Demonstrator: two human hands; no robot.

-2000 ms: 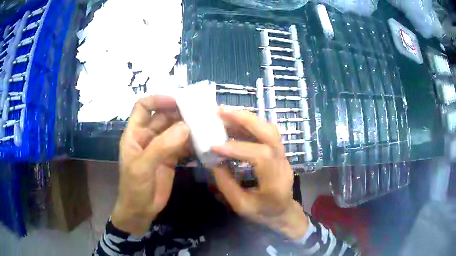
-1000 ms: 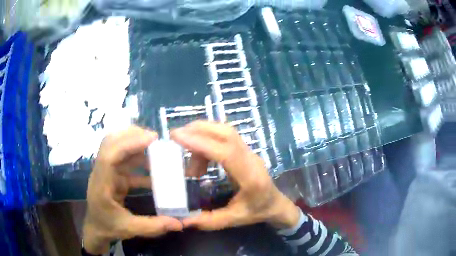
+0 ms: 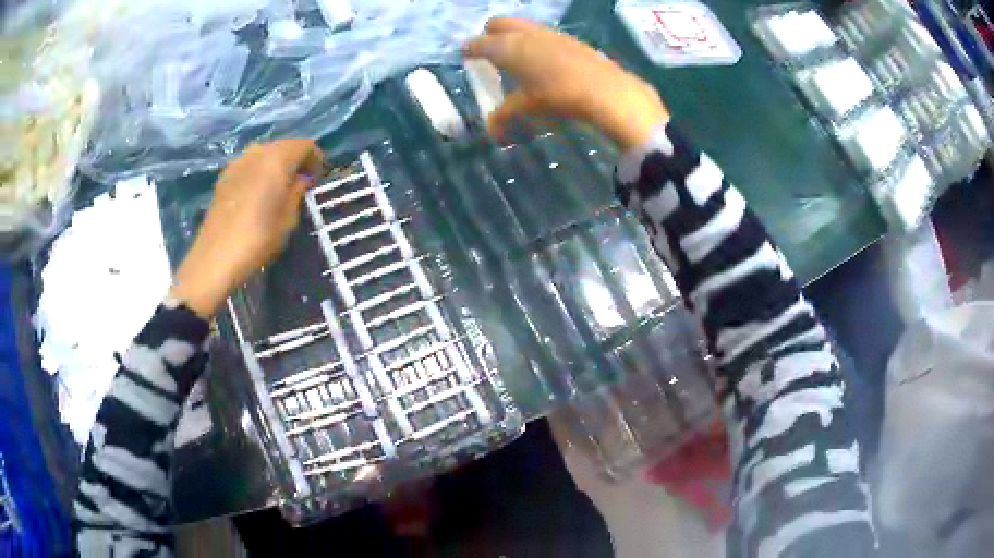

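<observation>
My right hand (image 3: 572,85) is at the far edge of the pocket tray (image 3: 610,294), with thumb and fingers around a white oblong unit (image 3: 483,87). Another white unit (image 3: 436,104) lies just left of it. My left hand (image 3: 253,213) is over the far left corner of the parts tray (image 3: 507,420). Its fingertips are beside the top of a ladder-like row of white bars (image 3: 365,245); whether they pinch anything is hidden.
Loose white pieces (image 3: 104,294) lie left. A clear poly bag (image 3: 240,82) with translucent parts is at the back, and a cream heap (image 3: 44,120) back left. A square card (image 3: 678,31) and white units (image 3: 872,136) are right. Grey clothing (image 3: 948,403) shows lower right.
My hands have parted from around the white unit in front of me. My right hand has moved forward and right to the pocket tray; my left forward to the parts tray. The view has turned.
</observation>
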